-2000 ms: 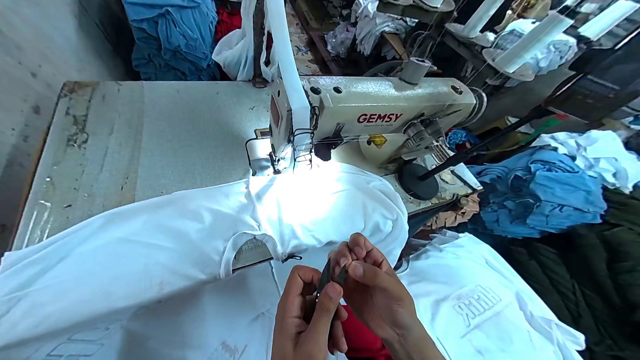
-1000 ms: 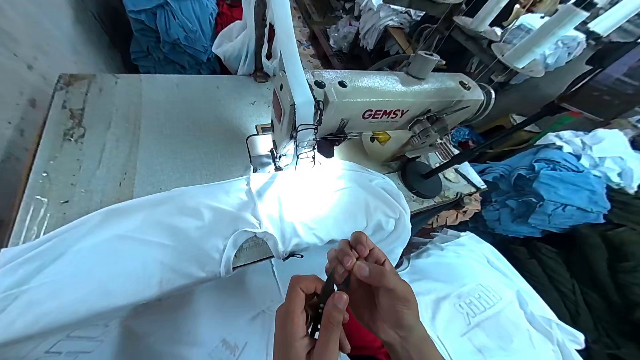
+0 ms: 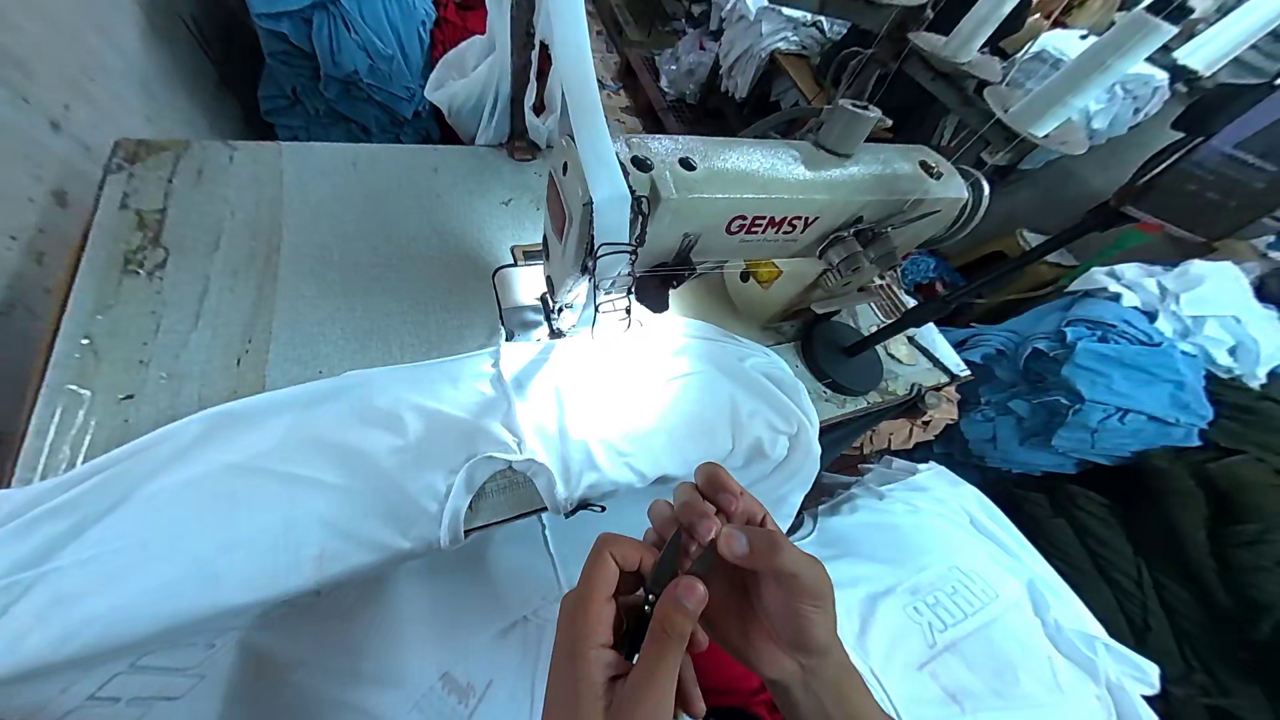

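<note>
Small dark thread snips (image 3: pixel 652 598) are held in my left hand (image 3: pixel 625 630), low in the middle of the view, with the blades pointing up. My right hand (image 3: pixel 765 575) is right beside it, thumb and fingertips pinched together near the blade tips; whether a thread lies between them is too small to tell. Beyond both hands, a white garment (image 3: pixel 400 430) lies across the table and under the needle area of a Gemsy sewing machine (image 3: pixel 780 200), brightly lit there. A curved opening (image 3: pixel 505 497) in the cloth shows to the left of my hands.
The worn table (image 3: pixel 330 250) reaches to the left of the machine. A round black lamp base (image 3: pixel 842 355) with an arm stands at the right. White printed garments (image 3: pixel 960 600), blue folded cloth (image 3: pixel 1090 370) and dark cloth (image 3: pixel 1150 560) lie at the right. Thread cones (image 3: pixel 1090 75) stand behind.
My hands stay close together in about the same place. The fingers of both hands have shifted slightly around the snips; the garment and the machine look unchanged.
</note>
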